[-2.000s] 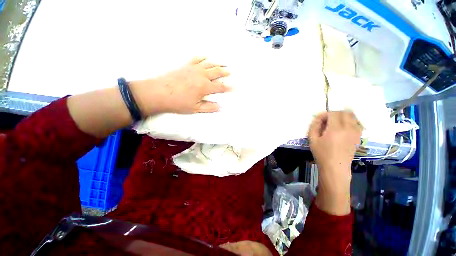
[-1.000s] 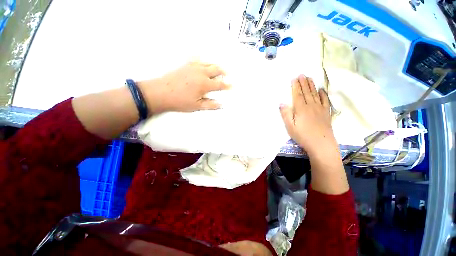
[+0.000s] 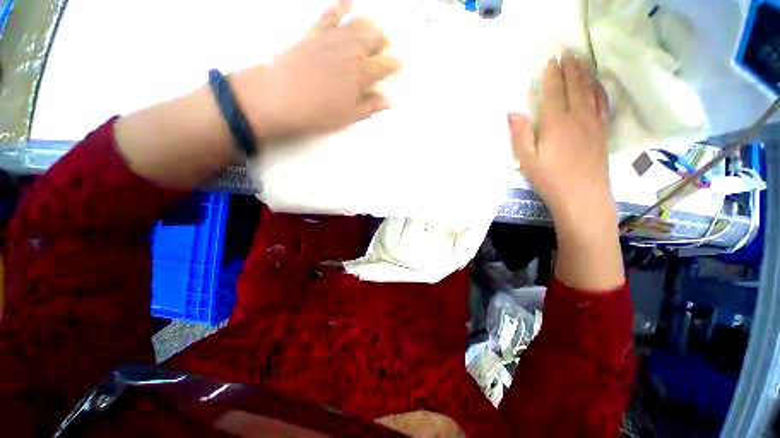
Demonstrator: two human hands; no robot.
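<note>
A large white to cream fabric piece [image 3: 428,162] lies over the white table, partly overexposed. One end hangs over the front edge towards my lap, and its creamier folds lie at the upper right. My left hand [image 3: 329,77] lies on the fabric, slightly blurred, fingers spread and pointing right. My right hand [image 3: 566,120] lies flat on the fabric further right, fingers forward and thumb apart. Neither hand grips anything. Only the lower tip of the sewing machine's tension dial [image 3: 489,8] shows at the top edge; the needle area is out of view.
The control panel [image 3: 761,47] is cut off at the upper right. A side tray [image 3: 742,224] with small tools and a thin brown stick [image 3: 684,184] is at the right table end. A blue crate [image 3: 190,265] stands below left. A clear plastic bag [image 3: 513,329] hangs below the table edge.
The view has shifted, so the machine head is mostly out of the picture. My right hand has gone from the fabric's dark edge to lying flat on the cloth. The cream folds at right are more bunched.
</note>
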